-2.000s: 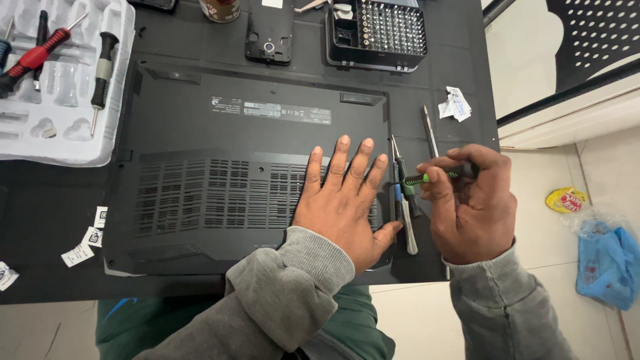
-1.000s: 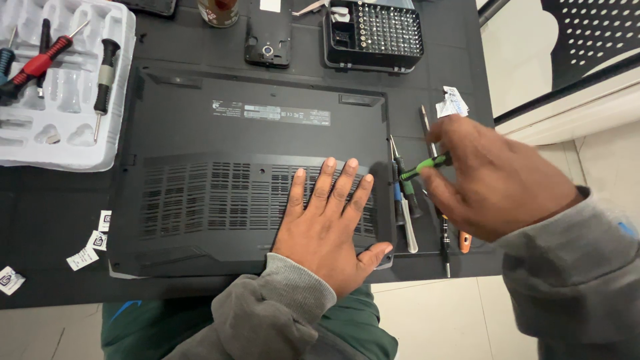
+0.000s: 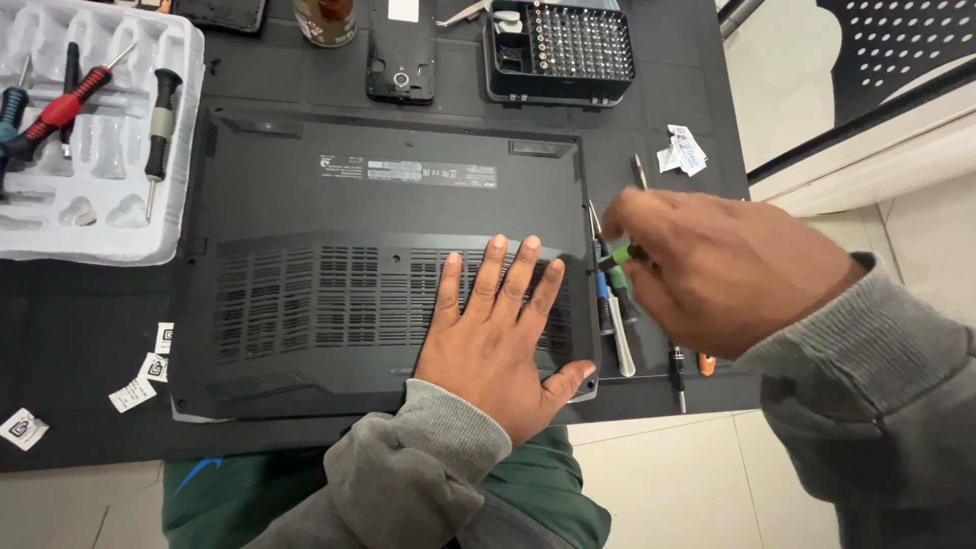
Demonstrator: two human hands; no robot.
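A black laptop (image 3: 366,206) lies upside down on the dark table, its vented bottom cover facing up. My left hand (image 3: 496,335) rests palm down with fingers spread on the right part of the vents, holding nothing. My right hand (image 3: 709,267) grips a green and black screwdriver (image 3: 627,255) at the laptop's right edge; its tip points left toward a screw hole there, and whether it touches is not clear. Under and beside my right hand lie a white pry tool (image 3: 621,343), a blue-handled screwdriver (image 3: 601,290) and a thin black tool (image 3: 677,374).
At the left is a white plastic tray (image 3: 145,244) with several screwdrivers. Beyond the laptop are a phone body (image 3: 402,57), a jar (image 3: 326,23), tweezers (image 3: 461,14) and a bit case (image 3: 560,91). Small printed papers (image 3: 682,152) lie at the right, others (image 3: 131,394) at the left.
My right hand has turned over the screwdriver, its back now facing up, and has stayed by the laptop's right edge. My left hand has shifted slightly down and left on the cover.
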